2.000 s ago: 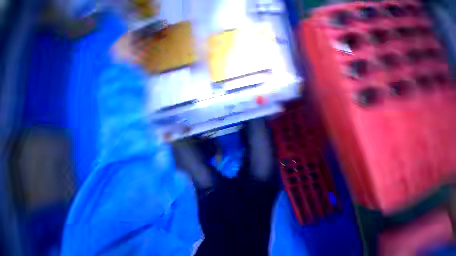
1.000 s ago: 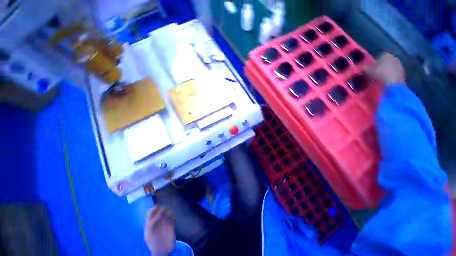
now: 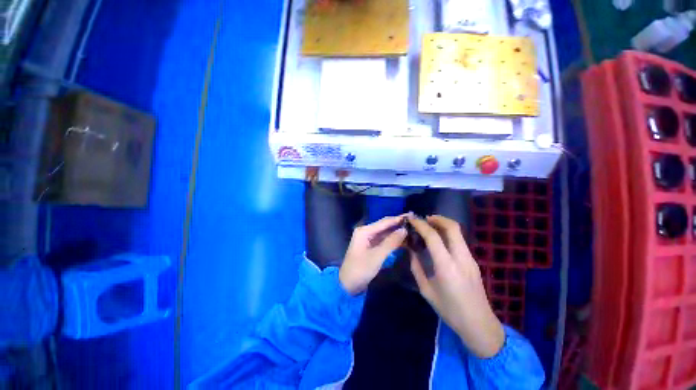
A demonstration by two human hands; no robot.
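My left hand [image 3: 374,251] and my right hand [image 3: 450,266] meet above my lap, in front of the machine. Their fingertips hold a small dark unit [image 3: 414,238] between them, mostly hidden by the fingers. The foam tray [image 3: 603,228] stands at the right; dark round glossy units sit in its upper pockets, and its lower pockets in view hold none. The white benchtop robot [image 3: 397,156] is ahead, with a gold-yellow base plate at left [image 3: 355,34] and another at right [image 3: 479,75].
The red emergency stop [image 3: 487,164] is on the machine's front panel. A darker red lower crate [image 3: 511,228] is right of my knees. A cardboard box [image 3: 103,151] and a blue stool [image 3: 118,295] stand at the left. White bottles [image 3: 664,32] lie at the upper right.
My right hand has moved from the foam tray to my lap and met my left hand around the small dark unit. The view has turned, so the machine now appears straighter and higher.
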